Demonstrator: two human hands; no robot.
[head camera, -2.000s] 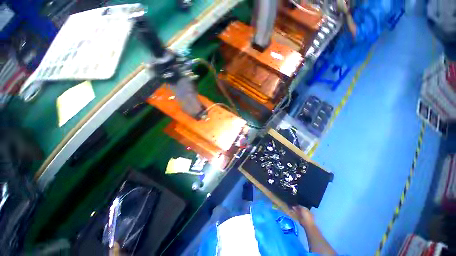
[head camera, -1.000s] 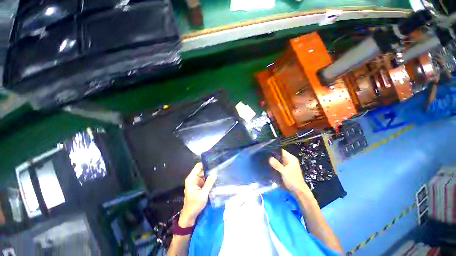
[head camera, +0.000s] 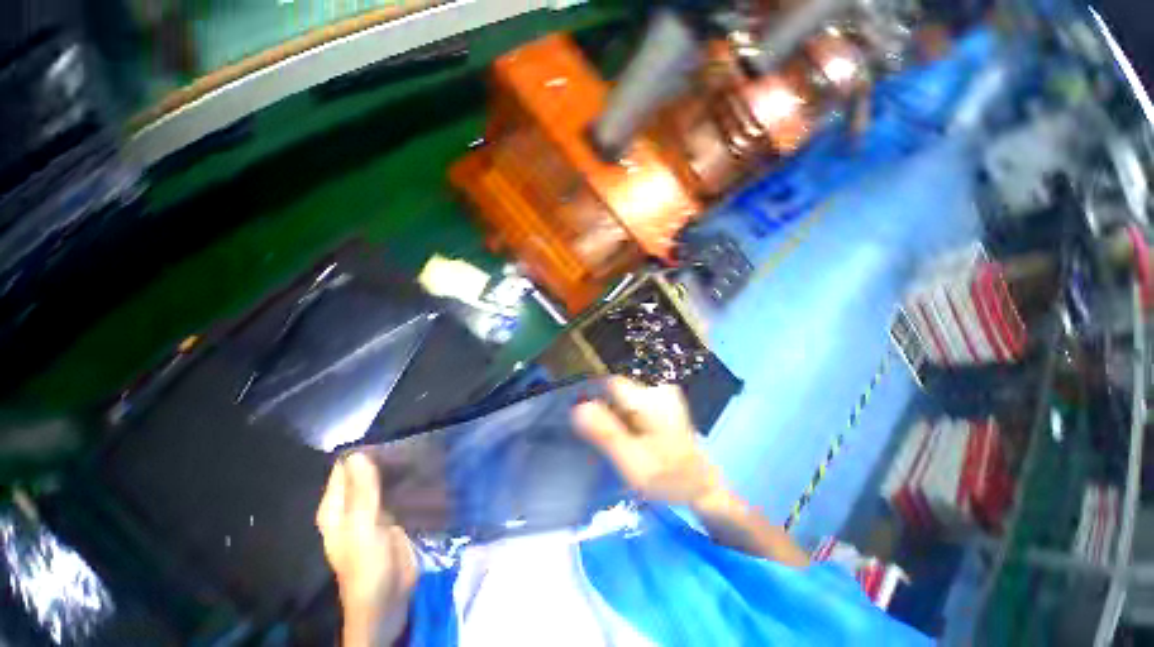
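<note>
My left hand (head camera: 361, 537) and my right hand (head camera: 652, 442) hold a flat glossy dark screen panel (head camera: 506, 458) by its two short ends, in front of my body. The panel is blurred and mirrors blue; clear film glints at its near edge. A second glossy panel (head camera: 339, 367) with film glare lies on the large black foam-lined tray (head camera: 190, 468), beyond the held one. The open clip box (head camera: 585, 348) with a heap of small silver and black clips is just beyond my right hand.
The orange press fixture (head camera: 557, 177) with silver cylinders stands beyond the tray on the green bench. A yellow paper note (head camera: 453, 278) lies beside it. Blue floor with yellow-black tape (head camera: 842, 436) is at right, with racks of red and white stacks (head camera: 962, 322).
The view has swung right, so the tray and press sit further left in the picture. Both hands still hold the panel, which is now tilted, its right end higher.
</note>
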